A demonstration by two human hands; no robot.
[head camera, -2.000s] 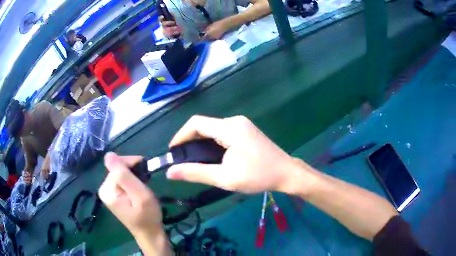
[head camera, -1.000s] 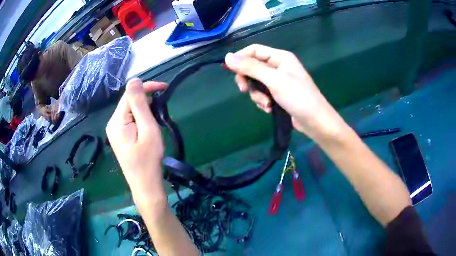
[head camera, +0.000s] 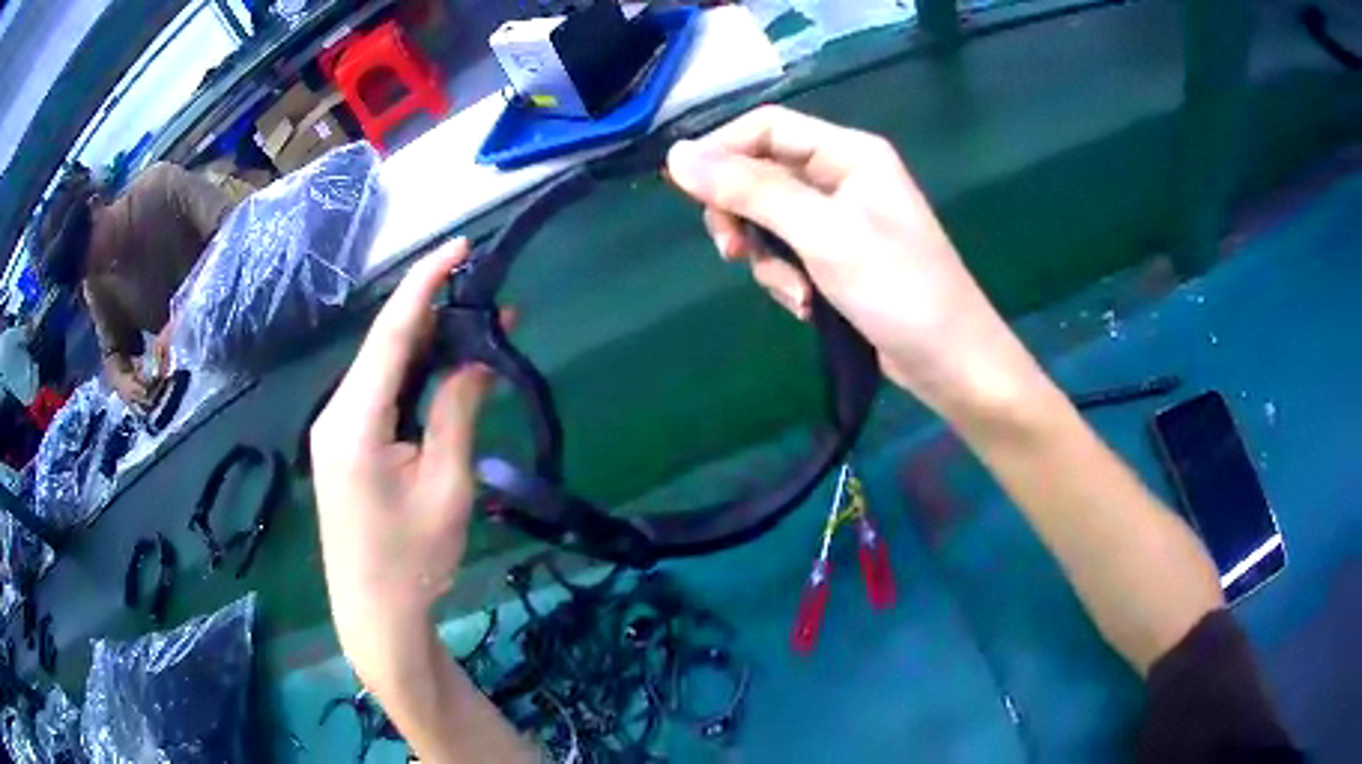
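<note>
A black headband assembly (head camera: 732,525) forms a wide ring between my two hands, above the bench and belt. My left hand (head camera: 396,463) grips its left side, with the thumb and fingers around the black part. My right hand (head camera: 837,224) pinches the top end between thumb and fingers, and the padded arc runs down from under its palm. Where the fingers close, the parts are hidden. A heap of small black curved pieces (head camera: 627,657) lies below the ring on the bench mat.
Red-handled tools (head camera: 875,567) lie right of the heap, a thin black stick (head camera: 1128,393) and a smartphone (head camera: 1217,485) farther right. Black headbands (head camera: 239,508) lie on the belt at left, near clear bags (head camera: 172,687). Beyond are a blue tray (head camera: 523,138), a red stool (head camera: 386,75) and a person (head camera: 135,269).
Two seconds ago both hands were close together on a narrow black part; now they are apart with the ring open between them. Since one second ago my left hand's fingers have shifted around the band.
</note>
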